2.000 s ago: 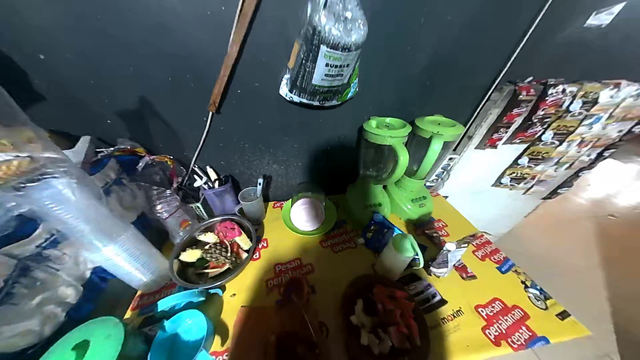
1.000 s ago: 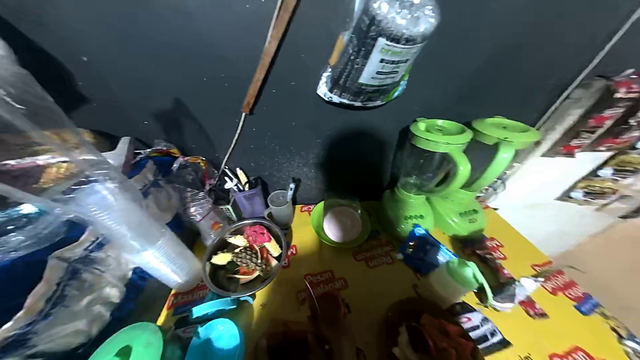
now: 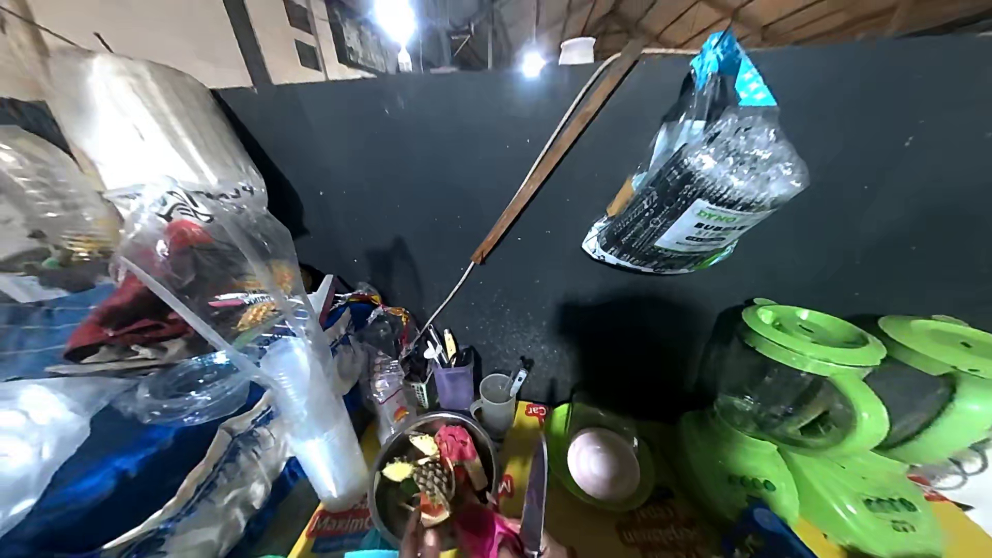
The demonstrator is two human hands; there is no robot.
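A steel bowl point(image 3: 374, 496) holds pineapple pieces with rind point(image 3: 432, 475), a pink dragon fruit peel point(image 3: 457, 446) and a reddish fruit piece with rind point(image 3: 434, 509). At the bottom edge, the fingers of my left hand point(image 3: 421, 540) are at the bowl's near rim, beside that piece; most of this hand is cut off. My right hand point(image 3: 547, 546), partly out of view, grips a knife point(image 3: 535, 496) with its blade pointing up. Bright pink peel point(image 3: 482, 530) lies between the hands; which hand touches it is unclear.
Green blenders point(image 3: 814, 387) stand at right. A pink bowl point(image 3: 604, 463) sits on a green plate point(image 3: 559, 426). Behind the steel bowl are a cup point(image 3: 496, 403) and a purple holder point(image 3: 454, 386). Stacked plastic cups point(image 3: 318, 434) lean left. A straw pack point(image 3: 697, 209) hangs above.
Both hands and the knife have come into view at the bottom edge, by the steel bowl. Bright pink peel now shows between the hands. The view has tilted up and left.
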